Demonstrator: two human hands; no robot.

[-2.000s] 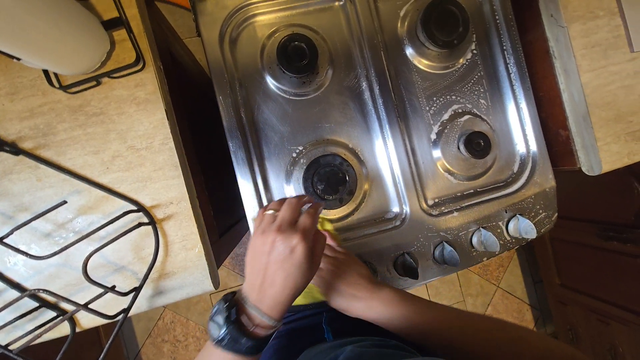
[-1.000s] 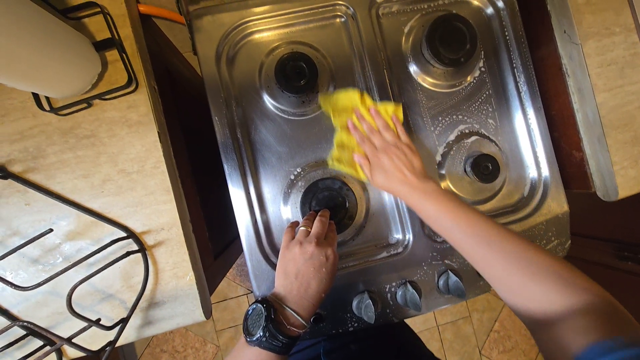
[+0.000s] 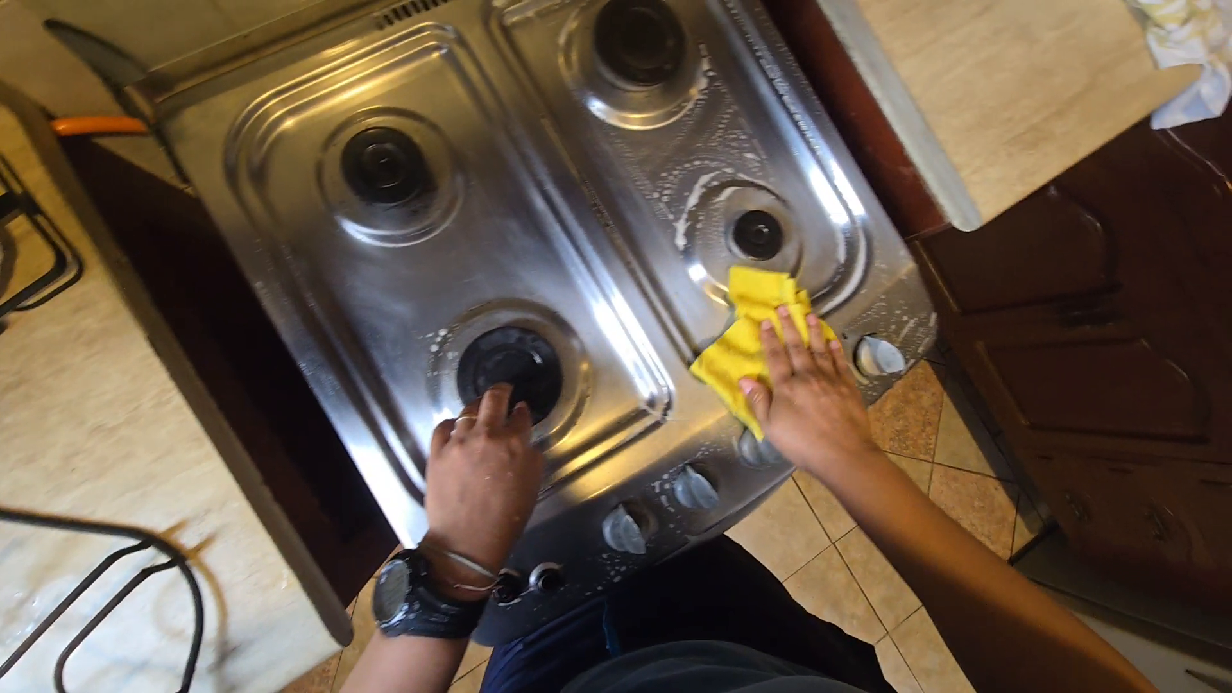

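Observation:
Spread over a yellow cloth (image 3: 736, 364), my right hand (image 3: 813, 395) presses it flat on the stainless-steel gas stove (image 3: 481, 212), at the front right beside the small burner (image 3: 757, 234). My left hand (image 3: 484, 472), with a ring and a black wristwatch, rests its curled fingertips on the near edge of the front left burner (image 3: 510, 371); whether it grips the burner cannot be told. White suds lie around the right-hand burners and along the front panel. Control knobs (image 3: 695, 487) line that panel, one partly behind the cloth and my right hand.
Black metal pan supports (image 3: 197, 616) lie on the left countertop (image 3: 106, 423). Another countertop (image 3: 1011, 87) stands to the right, with a patterned cloth (image 3: 1193, 63) at its far end and dark wooden cabinets (image 3: 1078, 318) below. An orange hose (image 3: 96, 125) shows behind the stove's left side.
My right hand and the yellow cloth have moved from the stove's middle to its front right. My left hand stays at the front left burner. The view has tilted.

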